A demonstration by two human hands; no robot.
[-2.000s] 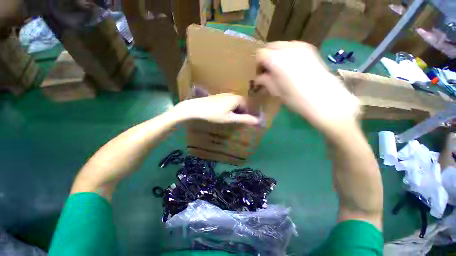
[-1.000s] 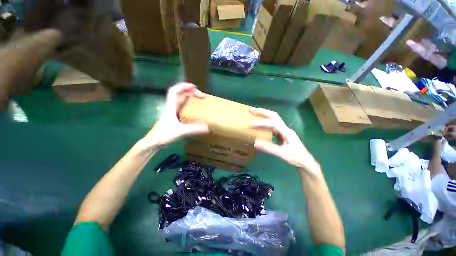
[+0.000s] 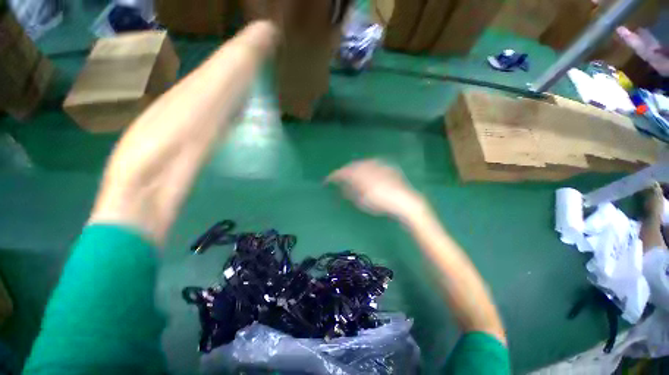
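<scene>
Coiled black cables (image 3: pixel 293 289) lie in a heap on the green bench, with a crinkled clear plastic bag (image 3: pixel 315 355) at the heap's near edge. My left hand (image 3: pixel 258 35) is stretched far forward at the top, blurred, beside a tall brown carton (image 3: pixel 304 69). I cannot tell whether it grips the carton. My right hand (image 3: pixel 367 184) is over the bench beyond the cables. It is blurred, looks loosely open and holds nothing visible.
Closed brown boxes (image 3: pixel 535 139) stand in a row at right, near a grey metal frame (image 3: pixel 587 45). White crumpled plastic (image 3: pixel 612 253) and part of another person are at the right edge. A brown box (image 3: pixel 121 80) stands at far left. A dark item (image 3: pixel 508 61) lies at the far side.
The small box that both hands held is no longer in them. My left hand has moved far forward. My right hand has come away, lower and towards the middle. The view has shifted slightly.
</scene>
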